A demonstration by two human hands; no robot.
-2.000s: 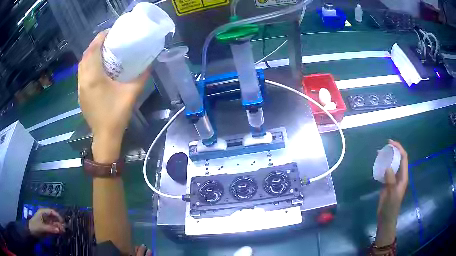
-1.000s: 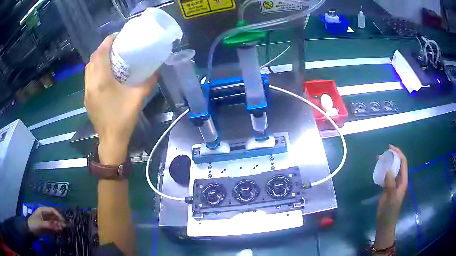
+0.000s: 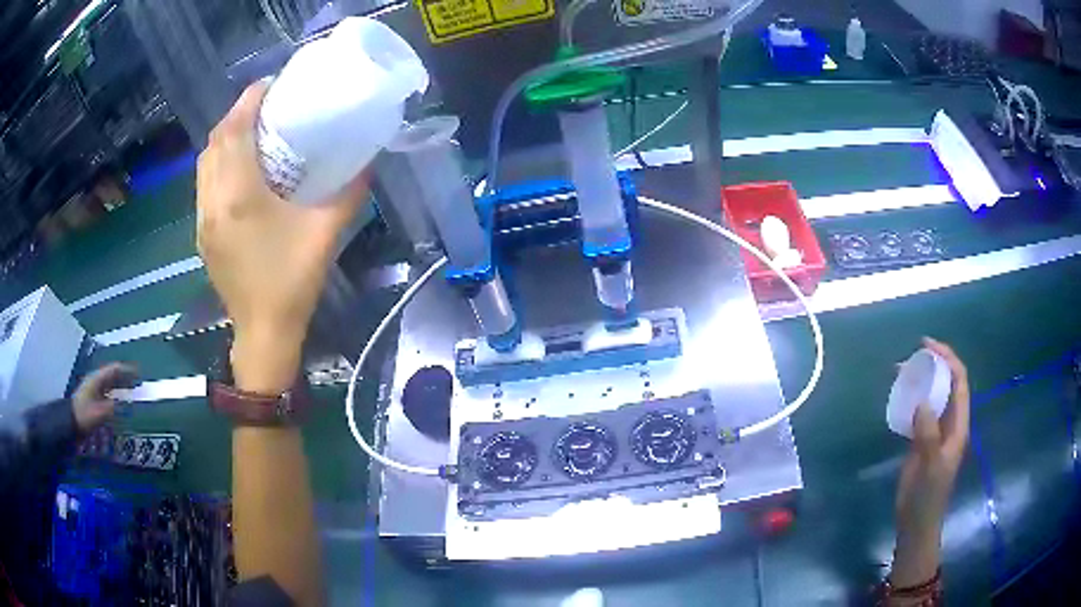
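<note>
My left hand holds a fat white jar tilted, its mouth at the rim of the left syringe barrel, which has no cap. Whether anything flows is not visible. The right syringe barrel has a green cap. A blue holder clamps both barrels. My right hand holds a white cup-shaped lid at the right. A dark module with three round spoked circles lies on the pale plate on the dispensing machine, in front of the syringes.
A red bin with white items stands right of the machine. A red knob is at its front right corner. White hoses loop at both sides. Another person's hand is at the left. A glowing lamp box stands far right.
The other person's hand at the left has moved up and away from the stacked modules, over the bench. Both my hands keep their holds, with the jar still tilted at the left barrel.
</note>
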